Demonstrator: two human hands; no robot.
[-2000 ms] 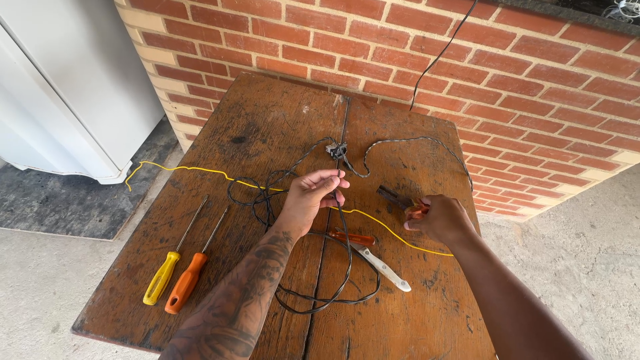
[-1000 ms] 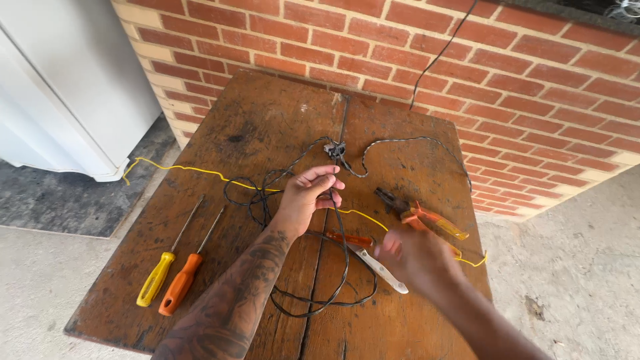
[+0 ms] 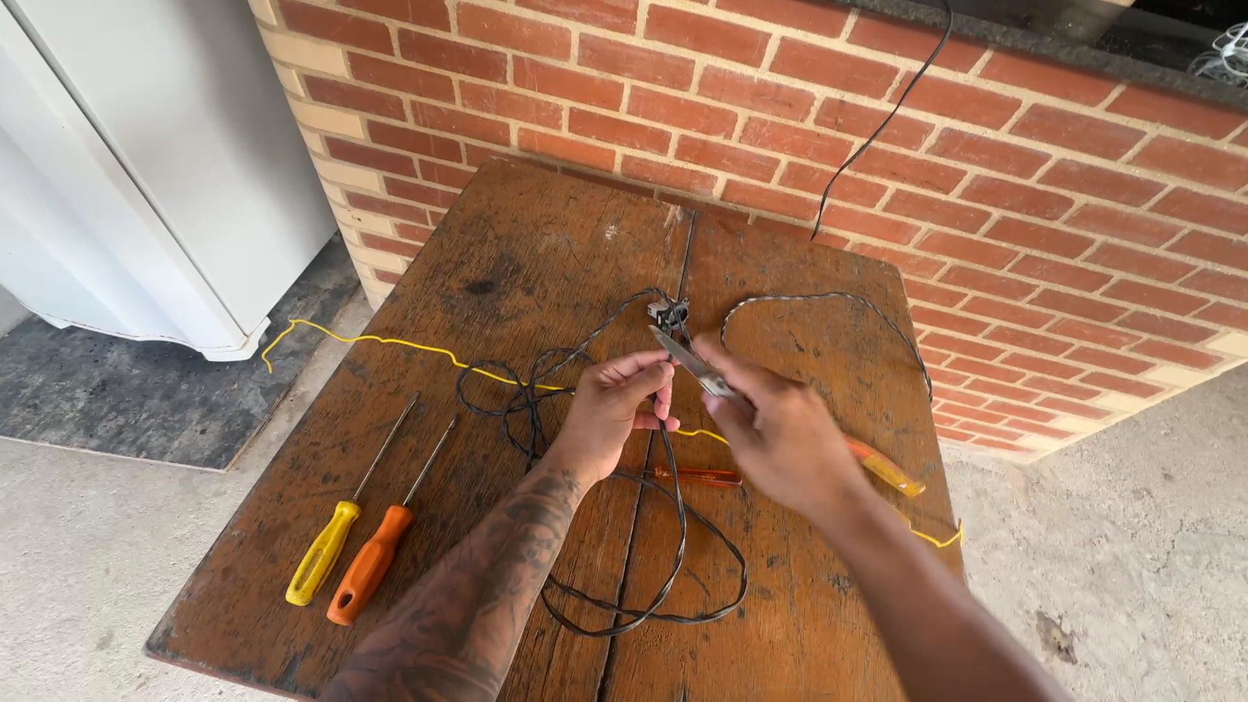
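My left hand [image 3: 624, 400] pinches a black twisted electrical cord [image 3: 680, 487] between thumb and fingers, near the table's middle. My right hand [image 3: 775, 419] grips a knife whose metal blade [image 3: 685, 359] points up and left, just over the left fingertips. Whether the blade touches the cord cannot be told. A small electrical fitting [image 3: 669, 312] lies just beyond the hands. Pliers with orange-yellow handles [image 3: 885, 466] lie partly hidden behind my right hand. An orange-handled tool [image 3: 700, 477] rests below the hands, and a yellow wire [image 3: 419, 345] runs across the table.
A yellow-handled screwdriver [image 3: 324, 553] and an orange-handled screwdriver [image 3: 370, 565] lie on the left of the wooden table [image 3: 546, 234]. A brick wall [image 3: 682, 107] stands behind it, with a thin black cable [image 3: 882, 122] hanging down. A white appliance [image 3: 166, 166] is at the left.
My right hand has put down the pliers on the right, picked up the white-handled knife and brought it to my left hand. My left hand still holds the cord.
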